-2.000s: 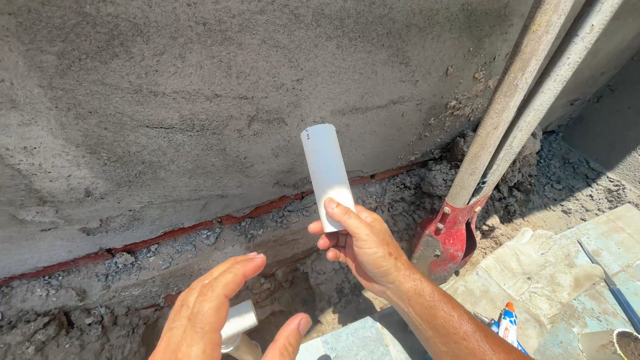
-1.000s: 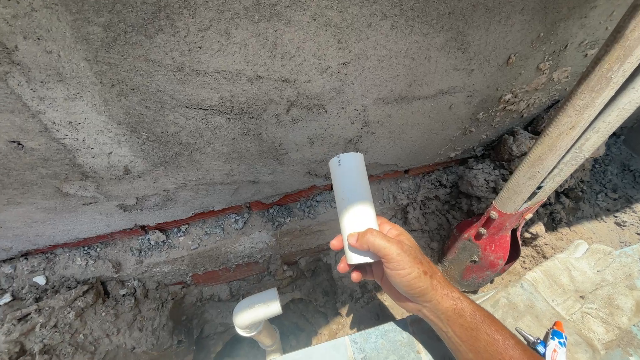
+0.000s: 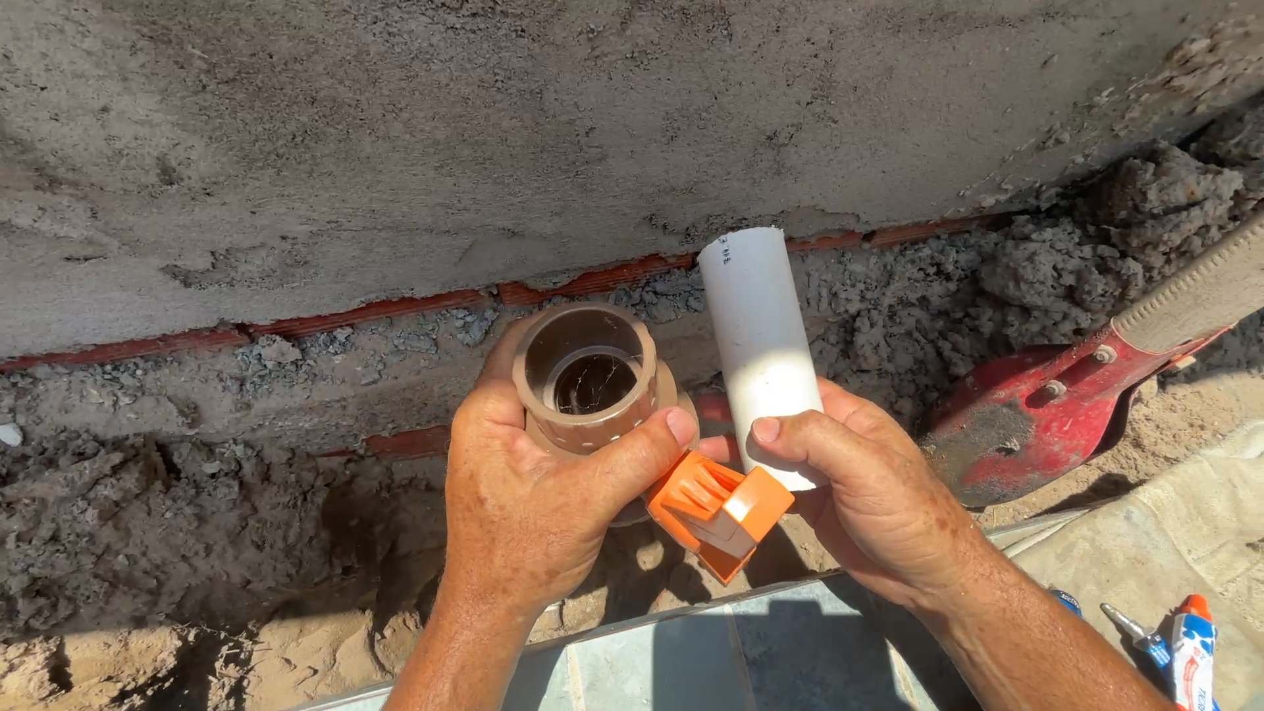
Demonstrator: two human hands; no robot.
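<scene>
My left hand [image 3: 533, 484] grips a brown plastic ball valve [image 3: 585, 420], its round socket facing up toward me. The valve's orange handle [image 3: 719, 513] sticks out to the right, below my left thumb. In my right hand [image 3: 879, 494] is a short piece of white PVC pipe [image 3: 765, 346], held near its lower end and tilted slightly left at the top. Small printed marks show near the pipe's upper rim. The pipe stands just right of the valve's socket, not inside it; its lower end is close to the orange handle, and whether they touch I cannot tell.
A rough cement wall [image 3: 592, 138] rises behind a trench of dug soil [image 3: 197, 513], with red brick [image 3: 395, 308] along its base. The red metal head of a post-hole digger [image 3: 1027, 425] leans at right. Tiles [image 3: 691, 652] edge the near side; a glue tube [image 3: 1193, 657] lies lower right.
My left hand, bare at first and then out of view, now holds the brown valve. The right hand keeps its grip on the white pipe. The white elbow seen in the trench earlier is now hidden.
</scene>
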